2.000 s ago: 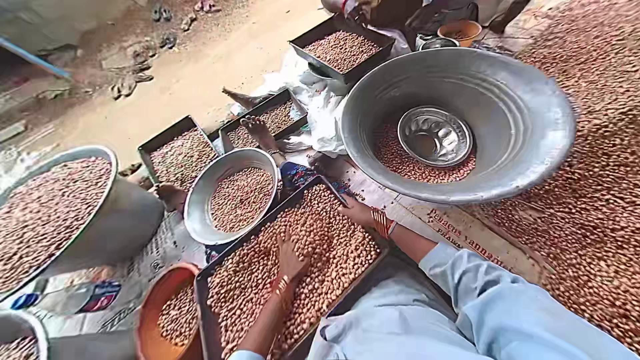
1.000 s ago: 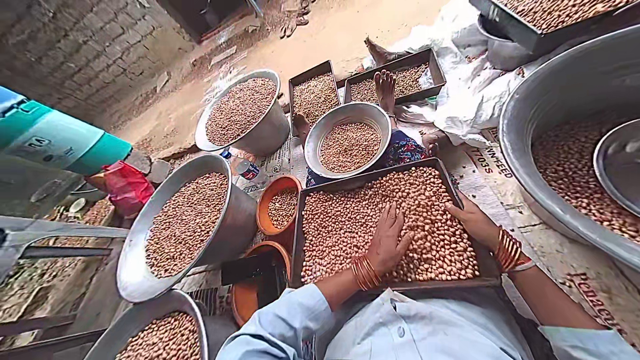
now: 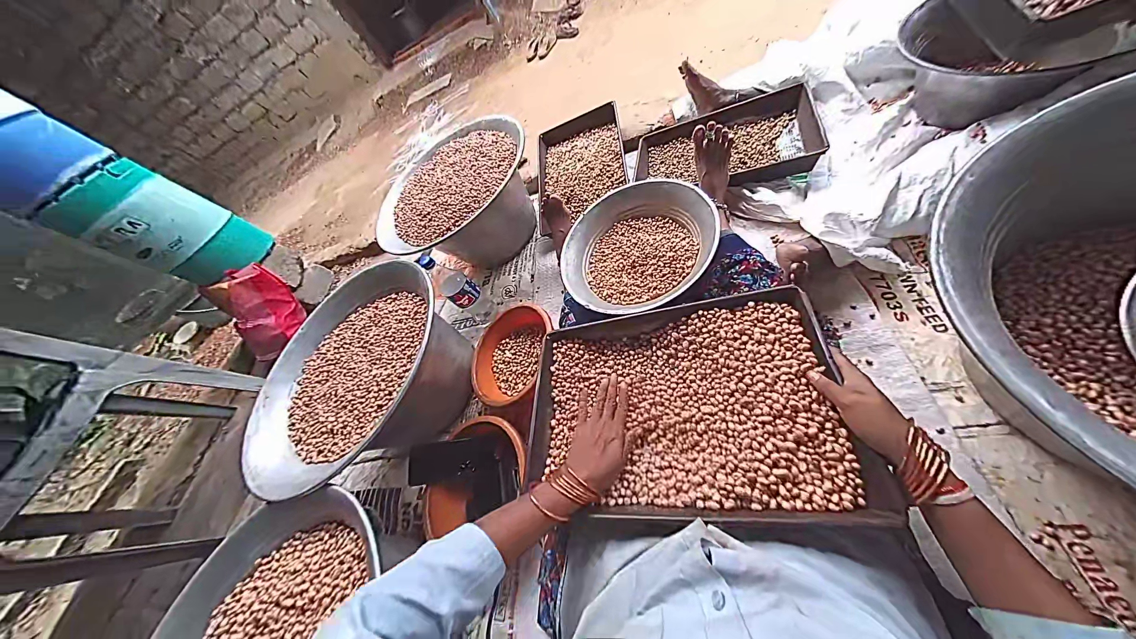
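Note:
A dark rectangular metal tray (image 3: 710, 513) full of light brown nuts or beans (image 3: 710, 399) rests across my lap. My left hand (image 3: 600, 435) lies palm down on them in the left part of the tray, its fingers extended and nearly together, several bangles at the wrist. At the tray's right rim is my right hand (image 3: 859, 401), its thumb over the edge and the other fingers partly hidden outside the wall. Just beyond the tray stands a round metal basin (image 3: 577, 257), partly filled with the same kind of nuts or beans.
Filled metal tubs (image 3: 426, 355) and orange bowls (image 3: 484, 342) stand at the left. Two dark trays (image 3: 621, 115) lie beyond the round basin, beside bare feet (image 3: 713, 160). A large basin (image 3: 958, 266) is at the right. A plastic chair (image 3: 115, 368) stands at the far left.
My left hand has moved left across the tray's contents since a second ago. My right hand remains at the right rim. The view has swung left since the first frame.

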